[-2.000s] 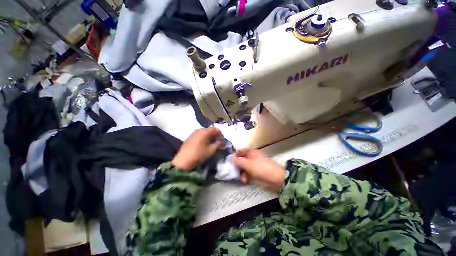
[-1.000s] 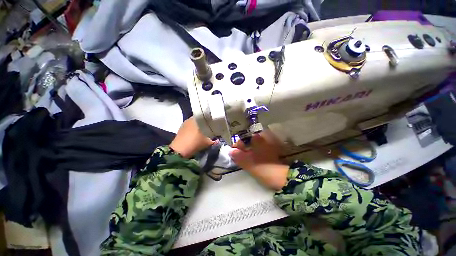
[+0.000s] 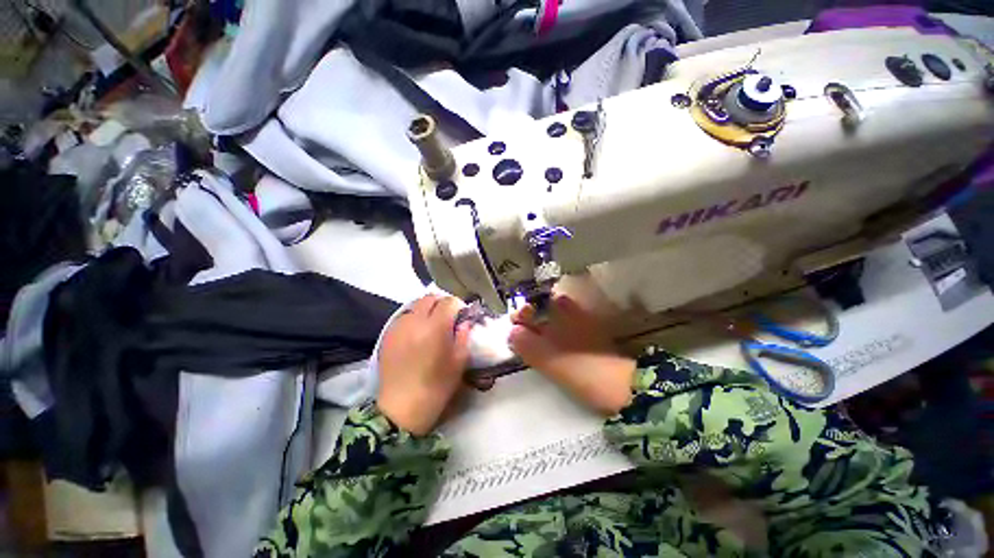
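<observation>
A grey and black garment (image 3: 251, 327) lies at the left, and its end runs to the needle area of the cream-white sewing machine (image 3: 654, 207). My left hand (image 3: 420, 360) holds the garment end, a pale and dark piece (image 3: 491, 338), just left of and in front of the needle. My right hand (image 3: 572, 343) has its fingertips on the same piece, close to the presser foot (image 3: 521, 303) and partly under the machine head. The fingertips hide much of the piece and the stitching point.
Blue-handled scissors (image 3: 790, 354) lie on the white table (image 3: 545, 436) right of my right hand. A pile of grey and black garments (image 3: 349, 109) with a pink trim (image 3: 548, 15) is behind the machine. A printed ruler runs along the table's front edge.
Since two seconds ago, my hands have moved the piece from in front of the machine to the needle. Since one second ago, my left hand has turned and lies more in front. The view has shifted.
</observation>
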